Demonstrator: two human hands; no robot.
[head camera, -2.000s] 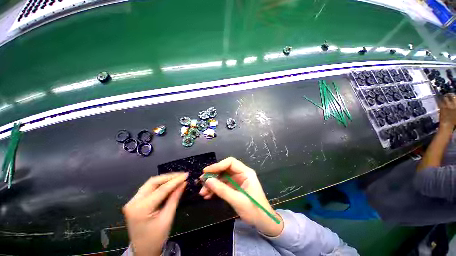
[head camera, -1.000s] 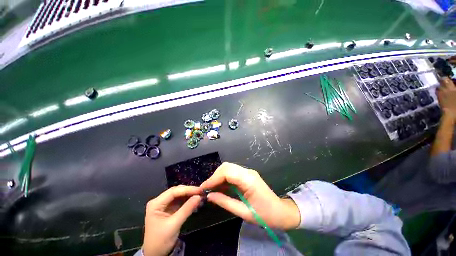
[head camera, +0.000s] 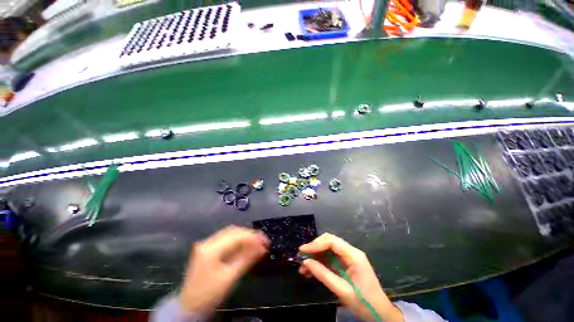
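My right hand (head camera: 343, 267) holds a small round module (head camera: 303, 256) at its fingertips, at the right edge of the black speckled pad (head camera: 284, 230). A green stick (head camera: 354, 286) lies against the same hand, slanting down right. My left hand (head camera: 223, 267) is blurred, at the pad's left edge; whether its fingertips hold a small part cannot be told. Behind the pad lies a cluster of round board modules (head camera: 298, 185), with one module (head camera: 335, 185) to its right. Black rings (head camera: 235, 197) lie to the left, beside another small module (head camera: 258, 184).
Green sticks lie at left (head camera: 101, 196) and right (head camera: 473, 170). A compartment tray (head camera: 544, 176) is at far right. The green conveyor (head camera: 283, 88) carries spaced units (head camera: 167, 133). Across it are a white rack (head camera: 179, 34), a blue bin (head camera: 323, 23) and an orange coil (head camera: 399, 17).
The view has swung left and up, showing more of the far side. My left hand has come away from my right hand; their fingertips were together one second ago.
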